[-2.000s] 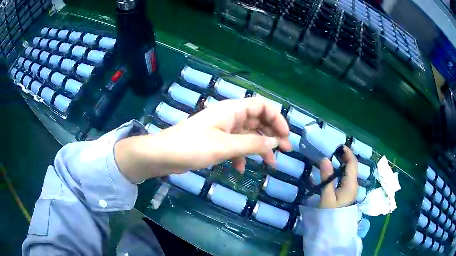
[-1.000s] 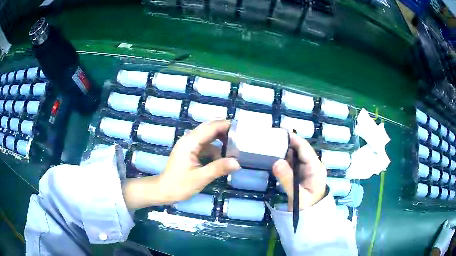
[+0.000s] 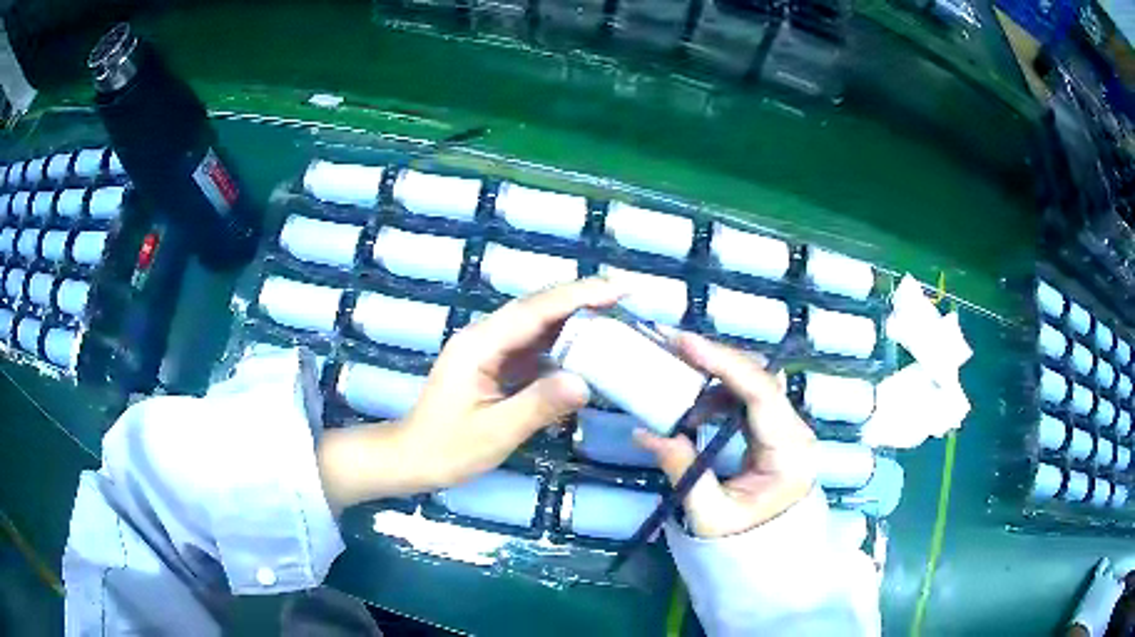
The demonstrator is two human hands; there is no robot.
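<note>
A white unit (image 3: pixel 632 371) is held above the main tray, tilted down to the right. My left hand (image 3: pixel 479 404) grips its left end between thumb and fingers. My right hand (image 3: pixel 744 454) touches its right end with thumb and fingertips and also holds a thin black stick (image 3: pixel 681 498), which points down to the left. The clear blister tray (image 3: pixel 566 566) under my hands holds rows of white units. My hands hide part of its middle. I cannot tell what is on the unit's end faces.
A black heat gun (image 3: pixel 174 149) stands at the left, nozzle up, beside a bar with a red switch (image 3: pixel 148 253). More white-unit trays lie far left and right (image 3: pixel 1083 398). Crumpled white paper (image 3: pixel 919 371) lies at the main tray's right. Stacked dark trays (image 3: pixel 734 56) are at the back.
The left hand came to the unit, which the right hand held alone two seconds ago. Since one second ago, the unit has turned from level to tilted, and the stick's lower end has swung left.
</note>
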